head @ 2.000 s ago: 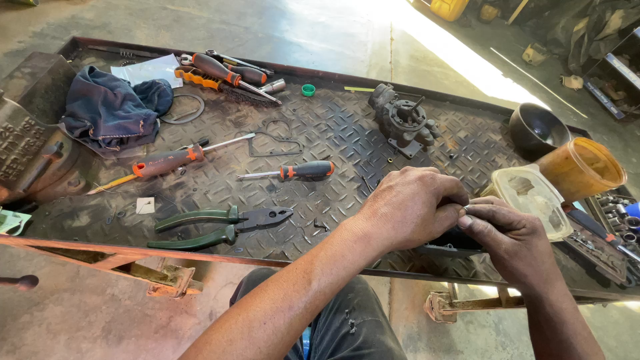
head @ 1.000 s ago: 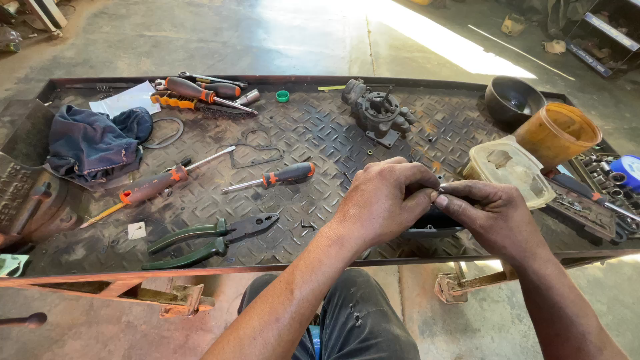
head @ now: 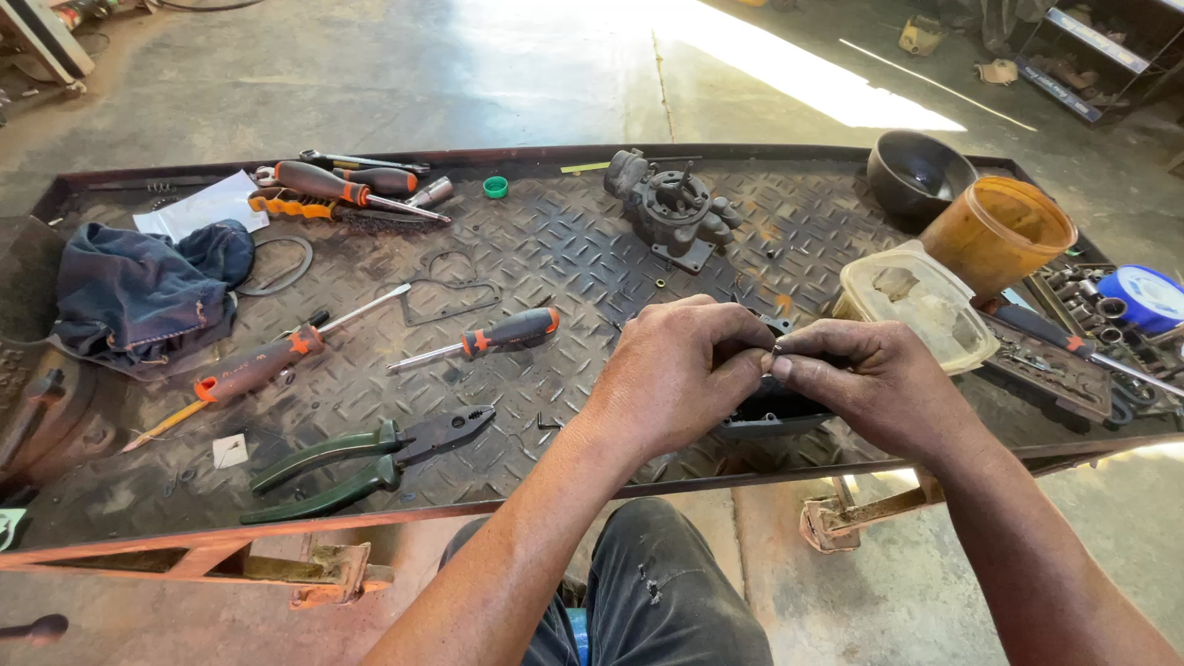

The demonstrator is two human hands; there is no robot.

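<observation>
Between the fingertips of my left hand (head: 680, 375) and my right hand (head: 865, 379) is a small dark metal part (head: 776, 350), too small to identify. Both hands are over a dark metal housing (head: 772, 425), partly hidden beneath them. Beyond them, a carburetor-like metal body (head: 675, 208) sits on the tread-plate bench. A small brass-coloured ring (head: 659, 283) lies in front of it. Left of my left hand are a short screwdriver (head: 509, 331), green-handled pliers (head: 370, 460) and a thin gasket (head: 453, 301).
A lidded plastic tub (head: 916, 301), an orange container (head: 999, 231) and a black bowl (head: 920, 176) stand at the right, near sockets (head: 1091, 305). A long screwdriver (head: 268, 365), a dark blue cloth (head: 139, 291) and more hand tools (head: 351, 190) lie at the left. The bench has a raised rim (head: 518, 151).
My hands stay together over the housing, with fingertips meeting at the small part. The view has shifted; the tools and containers on the bench have not plainly moved.
</observation>
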